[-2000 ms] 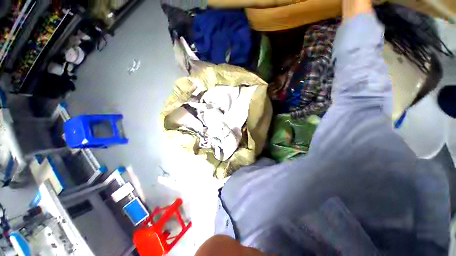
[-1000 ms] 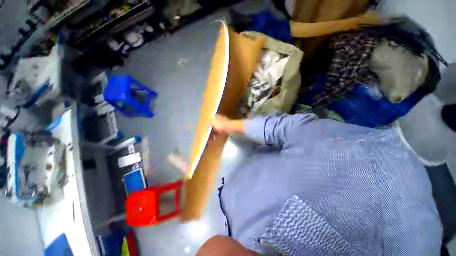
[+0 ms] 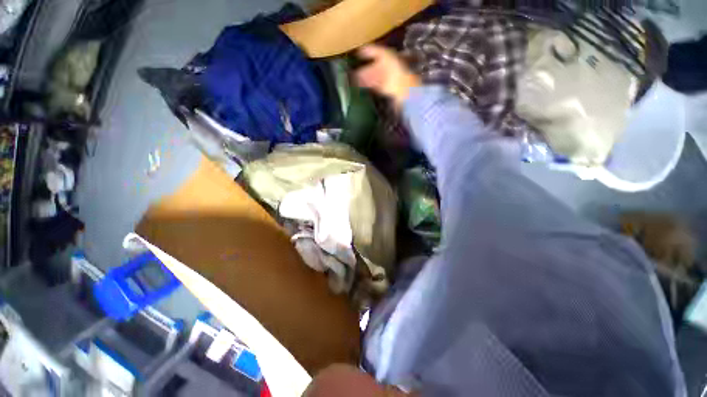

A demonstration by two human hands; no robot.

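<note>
A large brown card (image 3: 248, 271) with a pale curved edge stretches from the left middle to the bottom centre, beside the sack; what supports it is hidden. A second brown card strip (image 3: 349, 27) crosses the top. My right hand (image 3: 384, 74), at the end of a grey-blue sleeve, is blurred just below this strip, fingers apart, with nothing visibly in it. Whether a fingertip touches the strip is unclear. My left hand is not in view. The skin-coloured shape at the bottom centre is too unclear to name.
An open khaki sack (image 3: 376, 205) holds white scraps (image 3: 329, 209). Dark blue cloth (image 3: 263, 85) and checked cloth (image 3: 473, 66) are heaped beyond it. A blue stool (image 3: 116, 298) and machine-table parts are at lower left. White round shapes (image 3: 647, 143) are at right.
My right hand has let go of the large card and moved up to the second strip. The large card now lies further left and slants differently. The whole view has turned.
</note>
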